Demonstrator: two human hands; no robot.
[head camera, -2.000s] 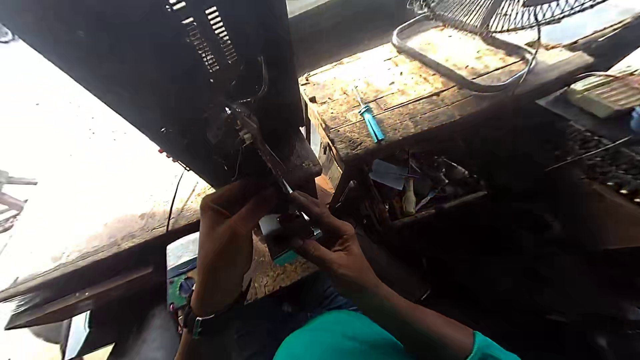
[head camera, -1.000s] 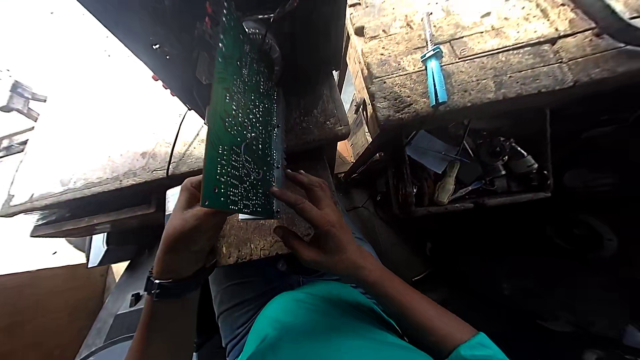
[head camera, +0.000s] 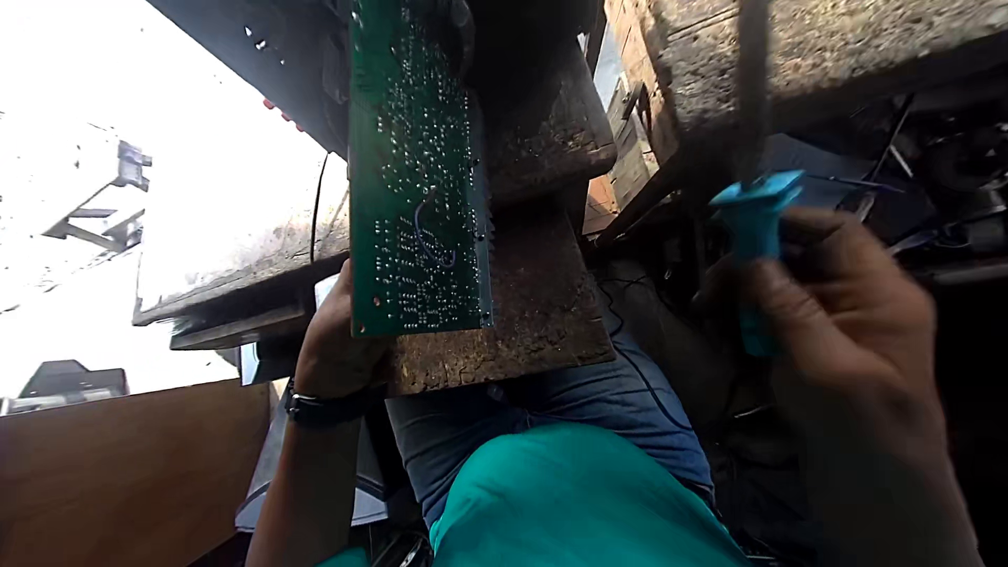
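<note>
My left hand (head camera: 339, 346) holds the lower end of a long green circuit board (head camera: 417, 181), its fingers partly hidden behind the board. The soldered side faces me, with a thin wire looped across it and a metal strip along its right edge. The board's upper end reaches into a dark equipment casing (head camera: 315, 71). At the right, my right hand (head camera: 843, 291) grips the turquoise handle of a screwdriver (head camera: 760, 236), whose blurred shaft points up, away from the board.
A worn wooden plank (head camera: 504, 346) lies below the board, above my lap. A rough wooden bench (head camera: 850, 55) stands at the upper right, with a dark tray of tools and parts (head camera: 961, 173) beneath. A thin black cable (head camera: 650, 378) hangs beside my leg.
My right hand has moved from the board to the right and taken hold of the turquoise screwdriver, which lay on the bench. My left hand still holds the board, now turned with its soldered side showing.
</note>
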